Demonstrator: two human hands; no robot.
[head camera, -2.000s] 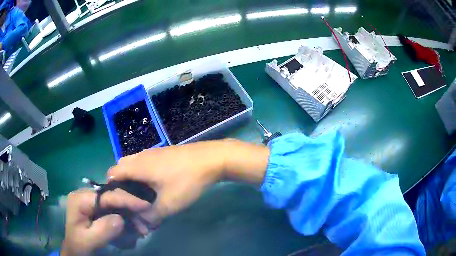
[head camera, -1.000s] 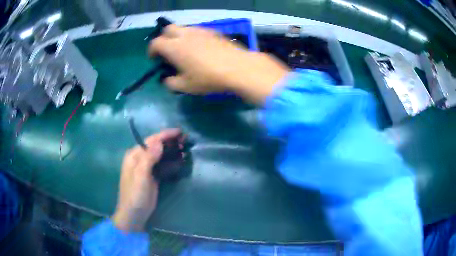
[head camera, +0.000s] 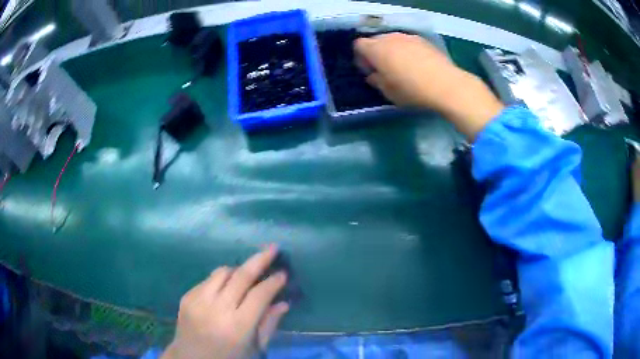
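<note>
My right hand (head camera: 410, 73) reaches over the clear bin (head camera: 365, 111), its fingertips down at the black pieces; whether it grips any is hidden. My left hand (head camera: 228, 312) is low on the green bench, fingers spread over a dark blurred shape (head camera: 286, 279) that I cannot make out clearly. The blue bin (head camera: 279, 116) of small glinting parts stands left of the clear bin. A black module (head camera: 182, 118) with a short black lead lies left of the blue bin. More black modules (head camera: 207, 50) sit behind it.
White housings (head camera: 537, 87) stand at the back right. Other white housings (head camera: 52, 112) with a red wire (head camera: 64, 175) hanging stand at the left. A dark tool-like object (head camera: 509, 291) lies by my right sleeve. Another person's blue sleeve (head camera: 628, 280) shows at the right edge.
My right hand has left the black modules at the back left and moved right to the clear bin. A black module with a lead now lies released there. My left hand is lower.
</note>
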